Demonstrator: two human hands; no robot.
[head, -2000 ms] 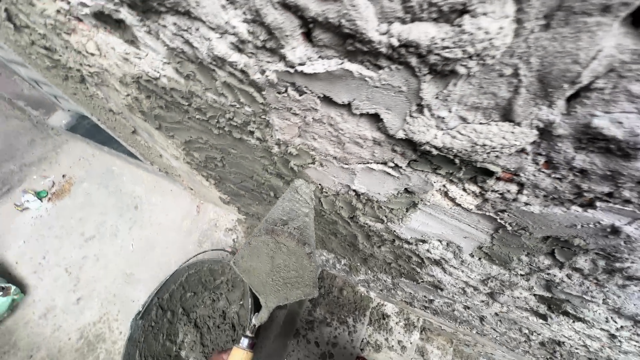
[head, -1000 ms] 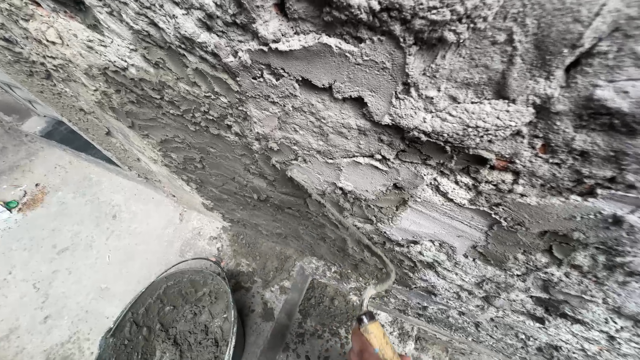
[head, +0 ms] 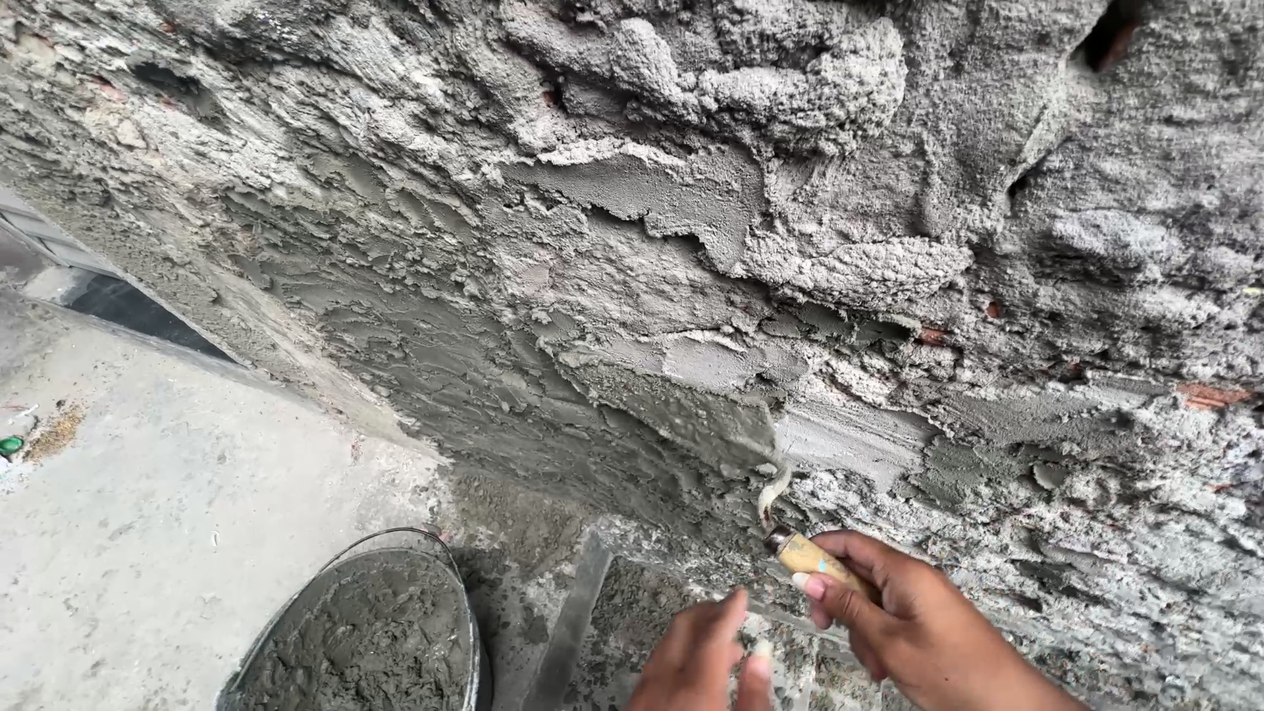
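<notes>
My right hand [head: 889, 602] is closed around the wooden handle of a mortar-coated trowel [head: 691, 415]. The trowel's blade lies against the rough wall [head: 632, 267], which bears fresh dark mortar low down and lighter, lumpy mortar above. Just left of the handle, my left hand [head: 696, 657] is raised at the bottom edge with its fingers apart and nothing visible in them. A bucket [head: 477, 642] holding wet grey mortar [head: 365, 632] stands on the floor to the left of my hands.
Pale concrete floor [head: 197, 494] spreads at the left, with a small green object [head: 10, 445] and debris at its edge. A dark opening [head: 143, 311] lies along the wall's base. A flat grey strip [head: 568, 627] lies between the bucket and my left hand.
The trowel, loaded with mortar and over the bucket's edge two seconds ago, is now against the wall to the right. My left hand has come into view.
</notes>
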